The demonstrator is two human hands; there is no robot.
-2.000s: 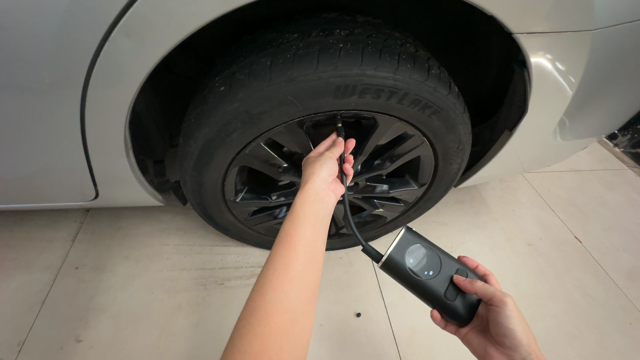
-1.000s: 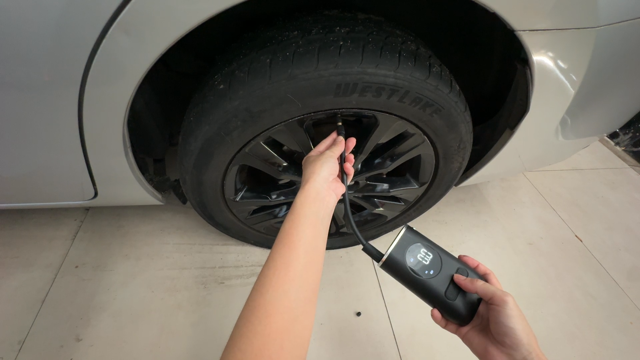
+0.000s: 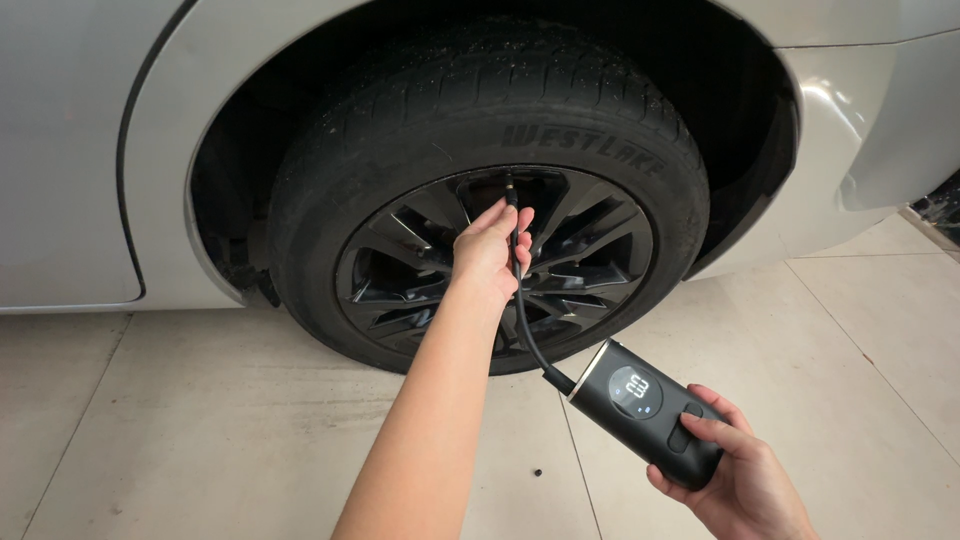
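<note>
My left hand point(image 3: 491, 251) grips the upper end of a black air hose point(image 3: 523, 319), with its connector point(image 3: 511, 196) at the valve stem point(image 3: 509, 180) near the top of the black alloy wheel rim point(image 3: 420, 225). Whether the connector is fully seated cannot be told. The hose curves down into the top of a black handheld tire inflator point(image 3: 645, 412). My right hand point(image 3: 739, 465) holds the inflator's lower end, its thumb at the buttons point(image 3: 684, 429). The round display point(image 3: 635, 391) is lit and shows zeros.
A Westlake tire point(image 3: 307, 225) stands on the tiled floor point(image 3: 262, 450) inside the wheel arch of a silver car point(image 3: 67, 187). A small black cap-like piece point(image 3: 538, 472) lies on the floor, left of the inflator. A dark object point(image 3: 941, 206) is at the right edge.
The inflator's display was dim two seconds ago and showed bright characters one second ago; zeros are now readable. Both hands have stayed in place.
</note>
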